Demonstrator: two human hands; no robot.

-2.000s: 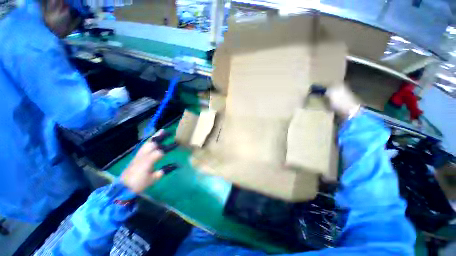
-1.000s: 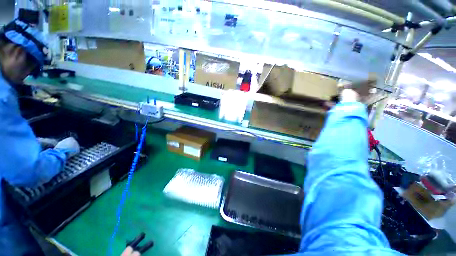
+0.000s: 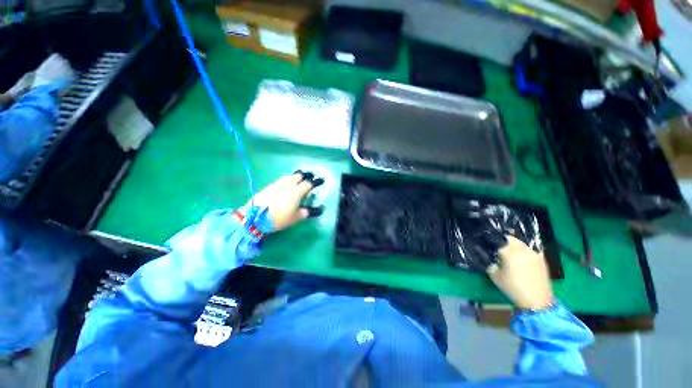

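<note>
My left hand (image 3: pixel 286 201), with black finger cots, is over the green mat left of the bins, fingers bent, nothing visible in it. My right hand (image 3: pixel 520 271) is at the right-hand bin (image 3: pixel 548 220); its black-tipped fingers reach in among thin silvery leaded parts (image 3: pixel 485 216), and whether it grips any is hidden. The left bin (image 3: pixel 391 220) beside it holds dark matt pieces. A shiny steel tray (image 3: pixel 432 135) lies behind the bins. Clear ribbed blister trays (image 3: pixel 300 115) lie to its left.
A brown box (image 3: pixel 267 30) and flat black trays (image 3: pixel 362 36) stand at the back. A dark parts crate (image 3: pixel 607 144) is at right. At left, another person's gloved hand (image 3: pixel 53 70) is over a black tote (image 3: pixel 114 163). A blue coiled cord (image 3: pixel 215 98) runs to my left wrist.
The view has tilted down. The opened carton, earlier in front of me, is out of view. My right arm has come down from the shelf to the right-hand bin. My left hand shows more fully.
</note>
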